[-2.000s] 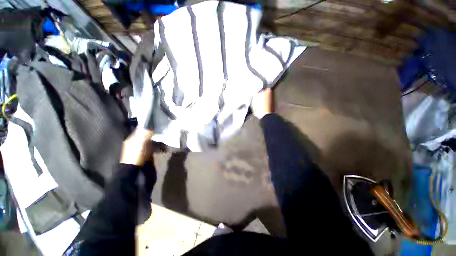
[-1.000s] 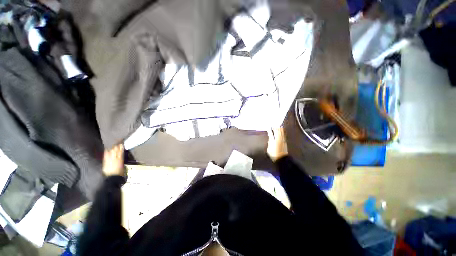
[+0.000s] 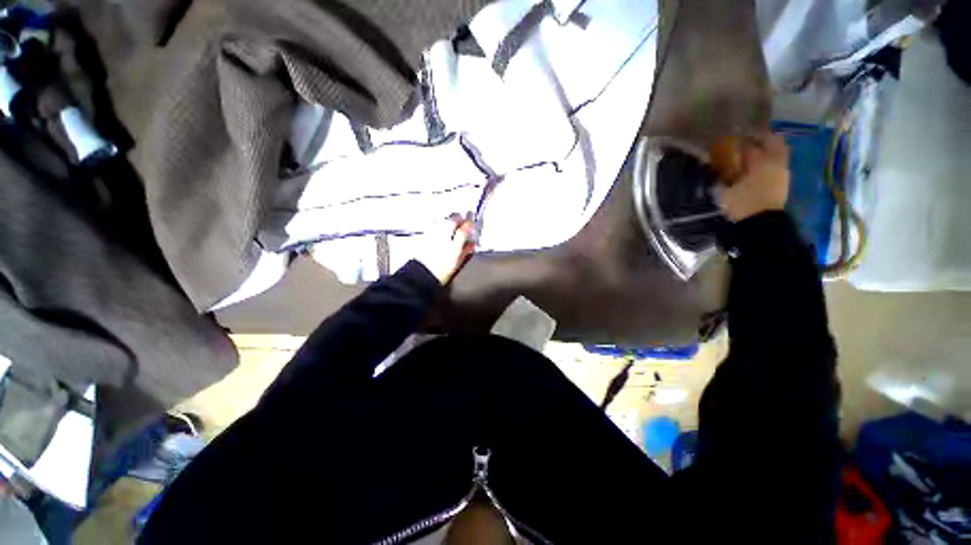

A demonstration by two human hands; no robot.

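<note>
A jacket or coat lies on the brown table cover (image 3: 703, 64), its white inside (image 3: 394, 202) facing up, crossed by narrow dark seam lines. Its grey-brown outside cloth (image 3: 229, 160) is bunched at the left and top. My left hand (image 3: 449, 250) is on the lower edge of the white inside, fingers at a dark seam; whether it pinches the cloth is unclear. My right hand (image 3: 758, 181) is closed around the orange handle of the steam iron (image 3: 676, 202), which sits on the cover just right of the garment.
Dark grey-brown garments (image 3: 64, 234) hang in a pile at the left. A blue panel (image 3: 807, 176) and a yellow-orange hose (image 3: 846, 229) are at the right table edge. Bagged cloth (image 3: 815, 37) is at the upper right. A red item (image 3: 862, 511) and blue items are on the floor lower right.
The garment has been laid down inside up. My left hand has moved from the garment's left corner to its lower middle. My right hand has left the cloth and taken hold of the iron.
</note>
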